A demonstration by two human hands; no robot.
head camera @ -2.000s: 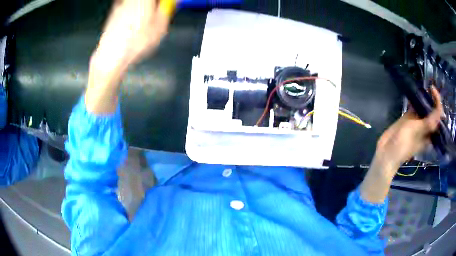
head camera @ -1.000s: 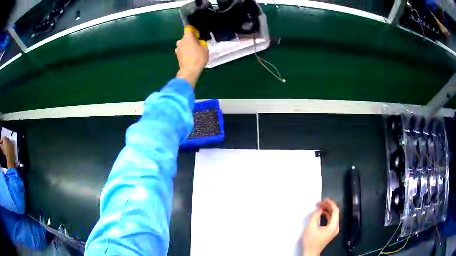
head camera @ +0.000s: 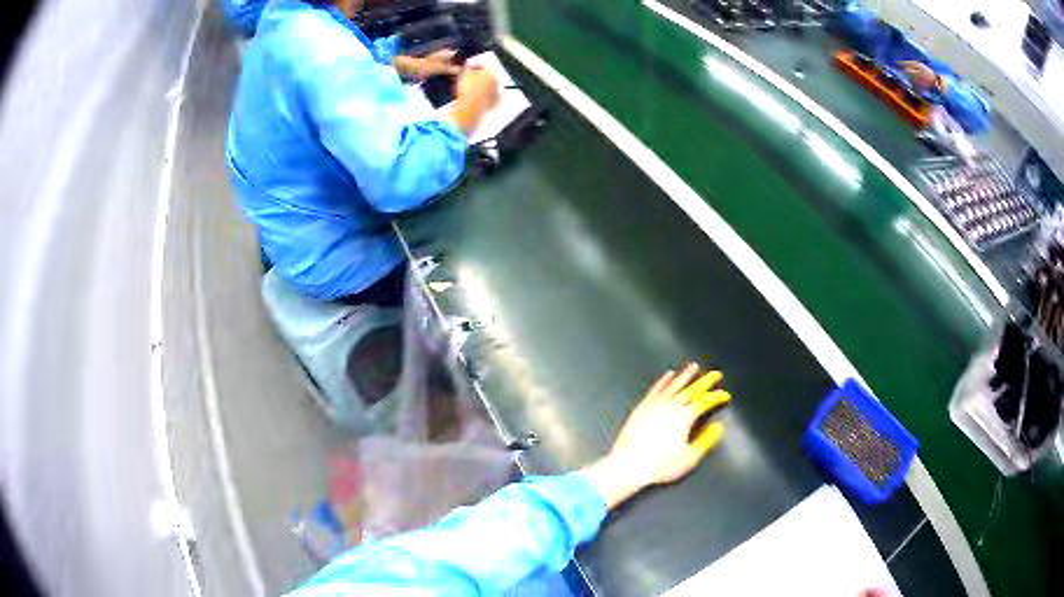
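Note:
My left hand (head camera: 667,434), with yellow finger cots on some fingers, is flat over the dark green bench, fingers apart and empty. The white work mat (head camera: 788,557) lies to its lower right, cut off by the bottom edge. The blue screw bin (head camera: 861,441), full of tiny dark screws, stands beyond the mat by the belt's rail. The white housing (head camera: 978,408) with black parts inside is on the green belt at the right edge. Only a small pinkish bit, perhaps a fingertip of my right hand (head camera: 873,592), shows at the bottom edge; what it does is hidden.
A person in a blue smock (head camera: 338,128) sits at the bench at upper left, hands over a white sheet. A clear plastic bag (head camera: 426,472) hangs at the bench edge. Across the belt (head camera: 747,280), another worker's hand (head camera: 922,77) is by an orange tray (head camera: 883,88).
The view has swung left. My left hand has let go of the housing on the belt and moved back over the bench. My right hand has almost left the picture.

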